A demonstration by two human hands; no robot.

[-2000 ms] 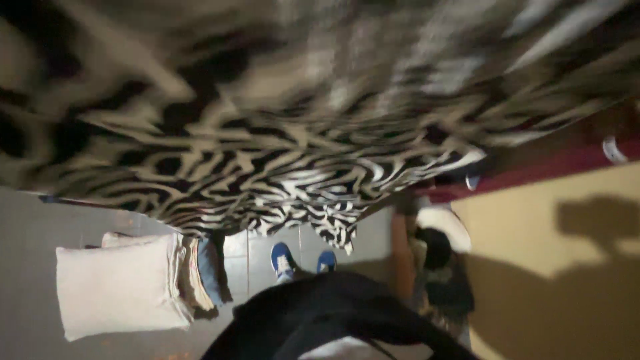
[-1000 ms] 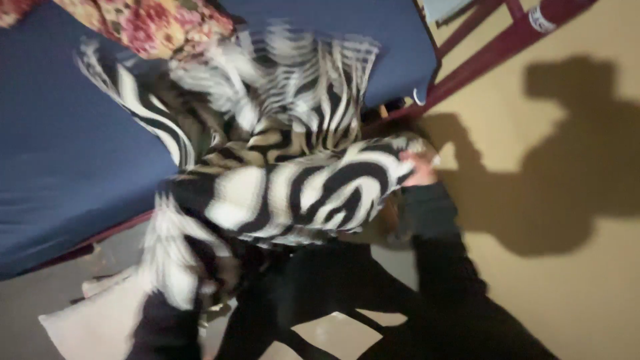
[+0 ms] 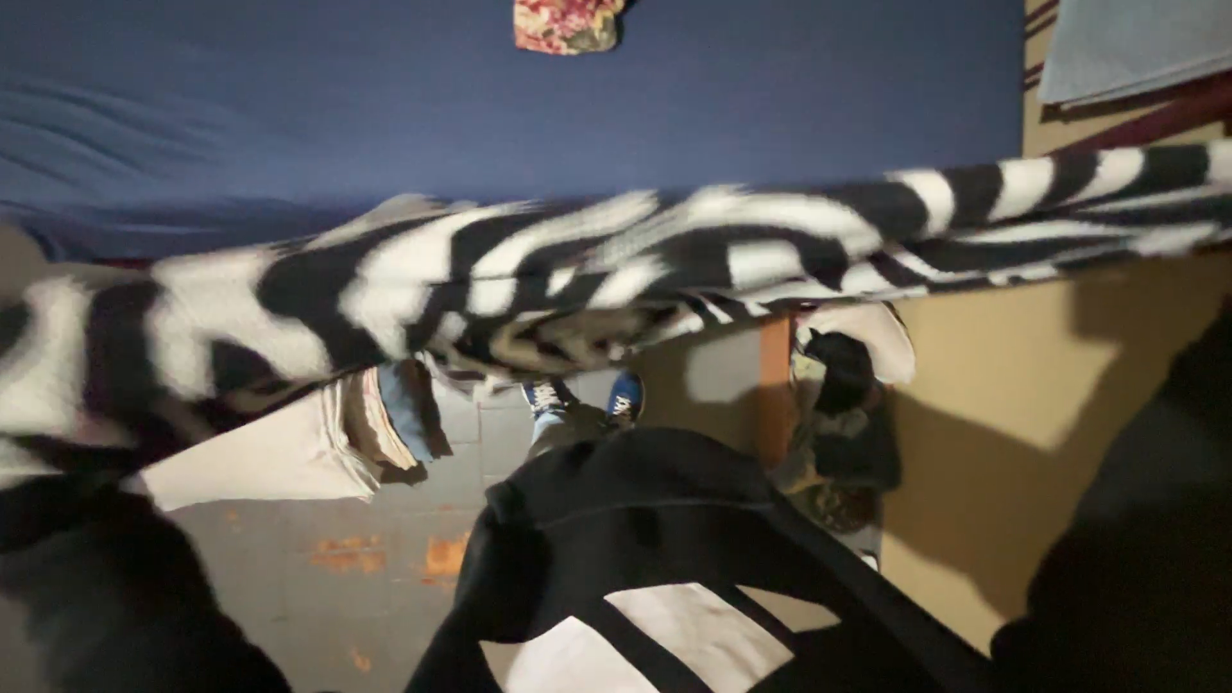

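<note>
A black and white zebra-patterned cloth (image 3: pixel 616 250) stretches across the whole view between my two raised arms, and it is blurred in places. My left sleeve reaches up to its lower left part, but the left hand itself does not show. At the right edge my right sleeve rises toward the cloth's far end, with that hand out of the frame. Behind the cloth lies a bed with a dark blue sheet (image 3: pixel 770 96). A small floral cloth (image 3: pixel 568 24) rests on the sheet.
Below left, pale folded fabrics (image 3: pixel 269 457) lie over the grey tiled floor (image 3: pixel 385 616). Dark and light items (image 3: pixel 847 414) are piled along the yellow wall (image 3: pixel 972 375) at right. A light blue folded cloth (image 3: pixel 1136 48) is at the upper right, beside a dark red frame (image 3: pixel 1145 125).
The zebra cloth was bunched by my hands one second ago and is now stretched wide. My arms have moved apart, and both hands have left the view.
</note>
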